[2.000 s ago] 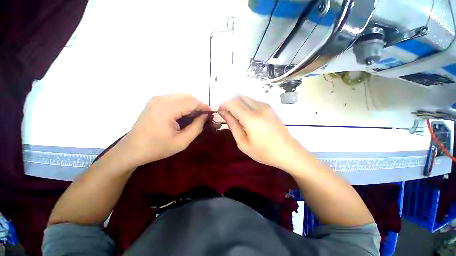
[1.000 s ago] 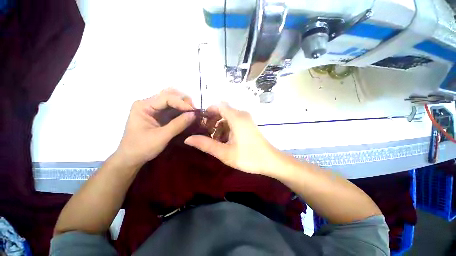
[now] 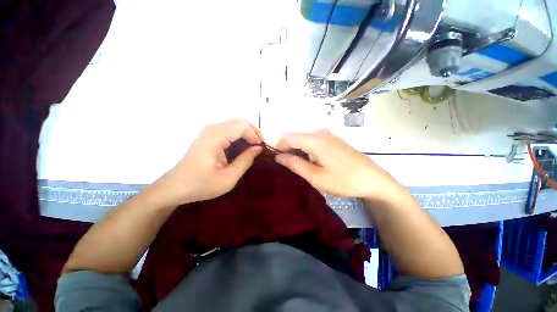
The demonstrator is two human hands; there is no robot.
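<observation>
A dark red garment piece (image 3: pixel 262 198) runs from my lap up over the table's front edge to my fingertips. My left hand (image 3: pixel 214 161) pinches its upper edge between thumb and fingers. My right hand (image 3: pixel 333 163) pinches the same edge just to the right, fingertips close to the left ones. The held edge is a narrow folded rim (image 3: pixel 266 146), in front of the needle area and not under it. The white and blue sewing machine head (image 3: pixel 378 49) stands at upper right. Its presser foot and needle are lost in lamp glare.
A maroon garment pile (image 3: pixel 46 67) covers the table's left side and hangs down. A printed ruler strip (image 3: pixel 427 198) follows the front edge. A small dark tool (image 3: pixel 533 192) lies by an orange-red cord at the right end. Blue crates (image 3: pixel 522 250) stand below right.
A second ago my right hand was spread open beside the cloth; its thumb and fingers now pinch the edge near my left fingertips. The camera view has also shifted.
</observation>
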